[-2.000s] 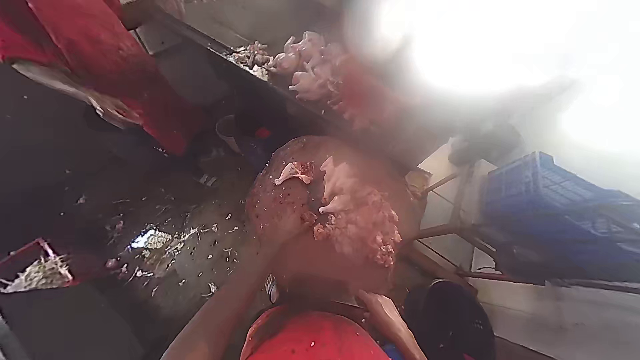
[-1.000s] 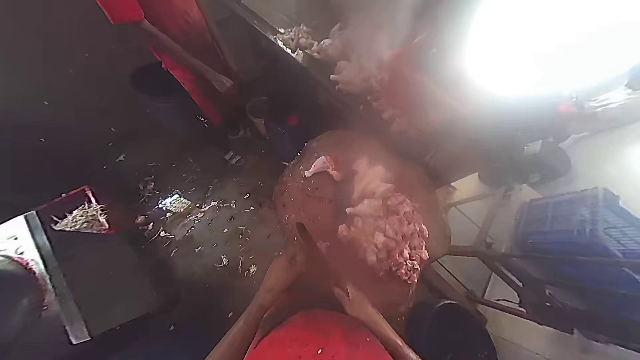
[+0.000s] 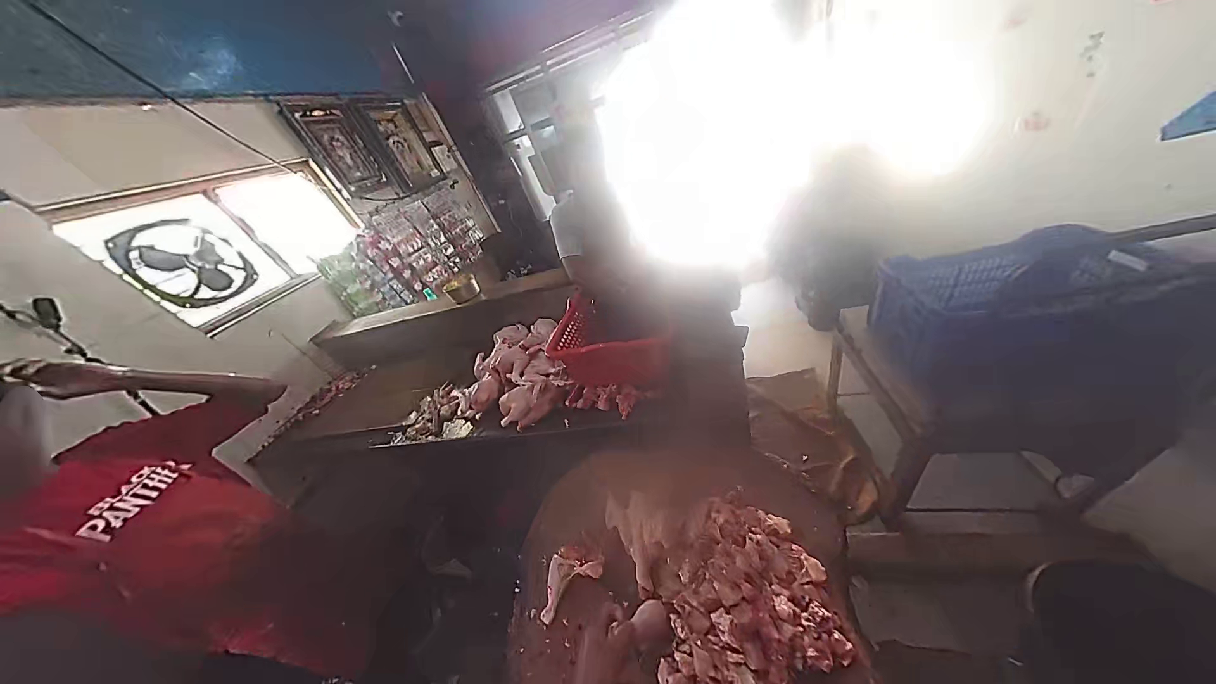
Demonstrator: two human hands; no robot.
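Observation:
A round wooden chopping block [image 3: 560, 494] fills the bottom middle of the view. On its right side lies a heap of chopped raw chicken [image 3: 750, 589]. A separate chicken leg piece [image 3: 567, 578] rests toward the left, and a larger pale piece [image 3: 638, 532] lies between it and the heap. What looks like my left hand [image 3: 600, 646] is blurred at the bottom edge, beside a rounded pale piece [image 3: 651, 624]; its grip is unclear. My right hand is out of view.
Whole plucked chickens [image 3: 518, 370] and a red plastic basket [image 3: 608, 356] sit on the counter [image 3: 380, 408] beyond. A person in a red shirt [image 3: 180, 532] stands at left with one arm raised. Blue crates [image 3: 959, 294] rest on a stand [image 3: 898, 408] at right; a dark bin [image 3: 1111, 617] is below.
The view has swung strongly upward, showing the counter and room. Both hands showed low at the block one second ago; my right hand is now out of frame.

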